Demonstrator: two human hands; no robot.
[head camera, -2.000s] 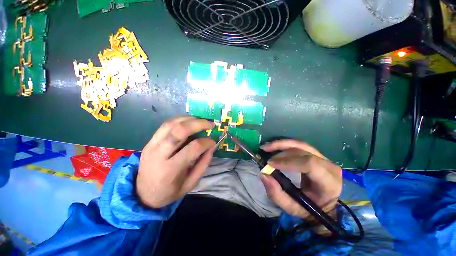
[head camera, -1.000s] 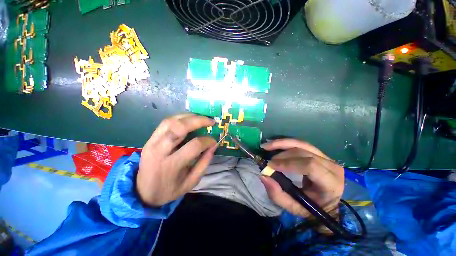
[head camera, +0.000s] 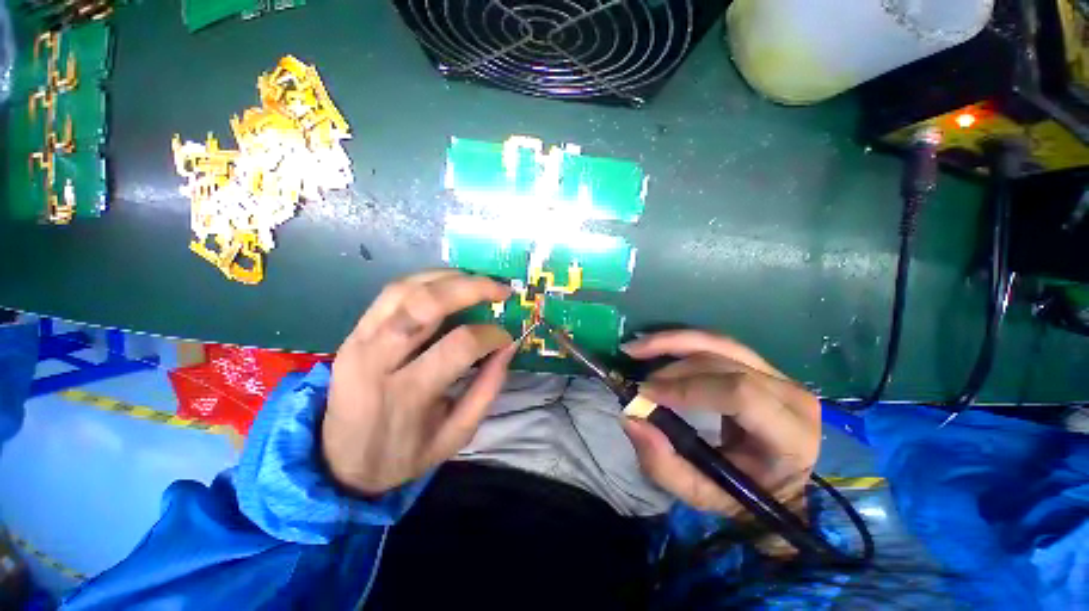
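The green PCB panel (head camera: 597, 261) lies on the mat in front of me, with orange flexible circuits across its middle and strong glare on its upper rows. My right hand (head camera: 728, 436) holds the soldering iron (head camera: 699, 456) like a pen; its metal tip is at the circuit on the lowest row. My left hand (head camera: 412, 380) has its thumb and a finger pinched on a thin strand of solder wire (head camera: 528, 335) that reaches the same spot. Another left fingertip is at the left of the orange strip. The exact contact at the tip is too small to tell.
A flexible circuit pile (head camera: 265, 179) lies left of the panel. Finished panels (head camera: 86, 131) are far left, bare panels (head camera: 215, 10) at the top left. The fume fan (head camera: 537, 45) stands behind, with a white tub (head camera: 824, 48), the soldering station (head camera: 1027, 131) and its black cables (head camera: 910, 239) at right.
The iron tip has shifted slightly down and right from two seconds ago, staying at the lowest row. Both hands keep their holds and have barely moved.
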